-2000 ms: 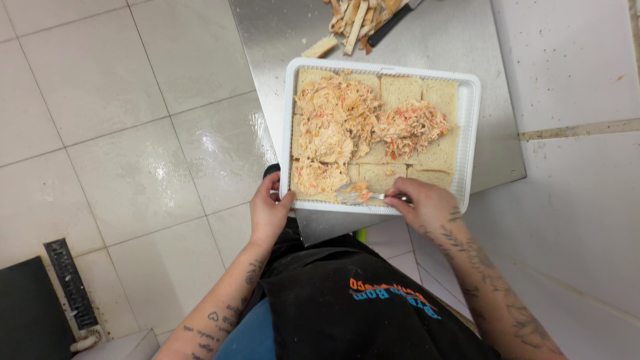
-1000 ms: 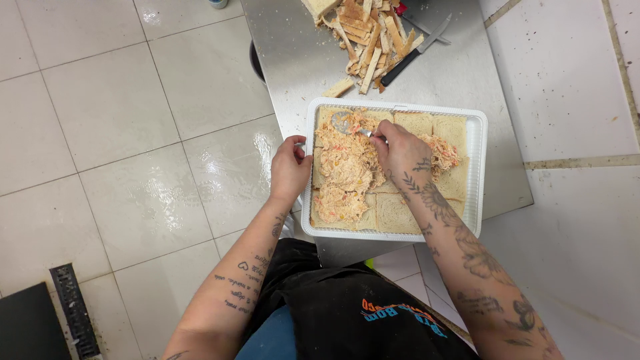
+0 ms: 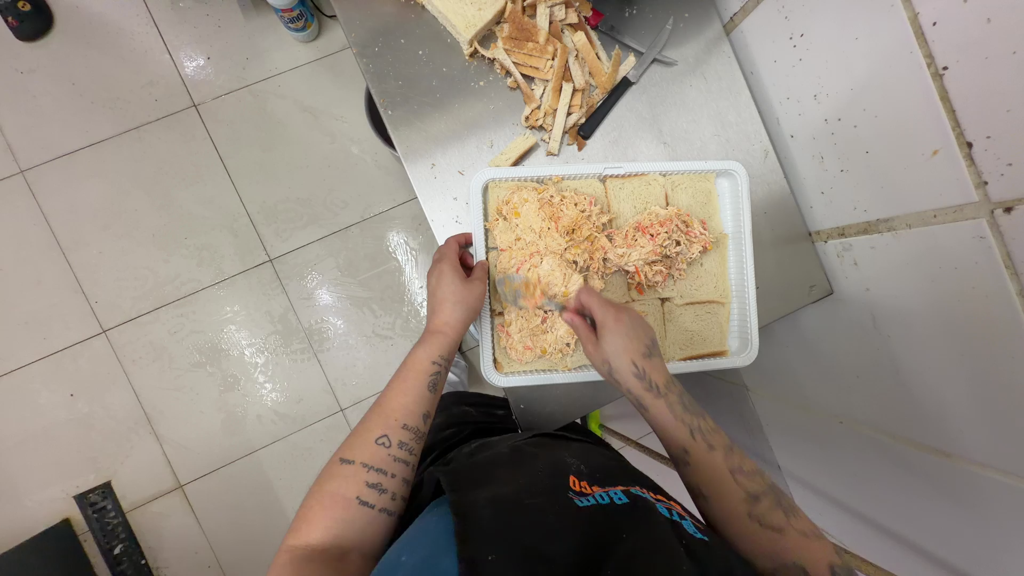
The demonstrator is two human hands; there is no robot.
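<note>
A white plastic tray (image 3: 744, 264) lined with crustless bread slices (image 3: 694, 328) lies on a steel table. Shredded orange-and-white filling (image 3: 552, 228) covers the slices on the tray's left side, and a separate heap of it (image 3: 660, 244) sits right of centre. My right hand (image 3: 616, 332) grips the handle of a metal spoon (image 3: 524, 292), whose blurred, filling-coated bowl is over the left-hand filling. My left hand (image 3: 458, 286) holds the tray's left rim, thumb near the edge and fingers partly hidden beyond it.
Bread crust strips (image 3: 552, 68) are piled behind the tray on the steel table (image 3: 680, 120). A black-handled knife (image 3: 612, 104) and another blade (image 3: 640, 40) lie beside them, near a bread block (image 3: 468, 16). A tiled wall (image 3: 896, 304) borders the right side.
My right hand and the spoon have moved from the tray's far left part toward its near side since a second ago. My left hand stays at the left rim.
</note>
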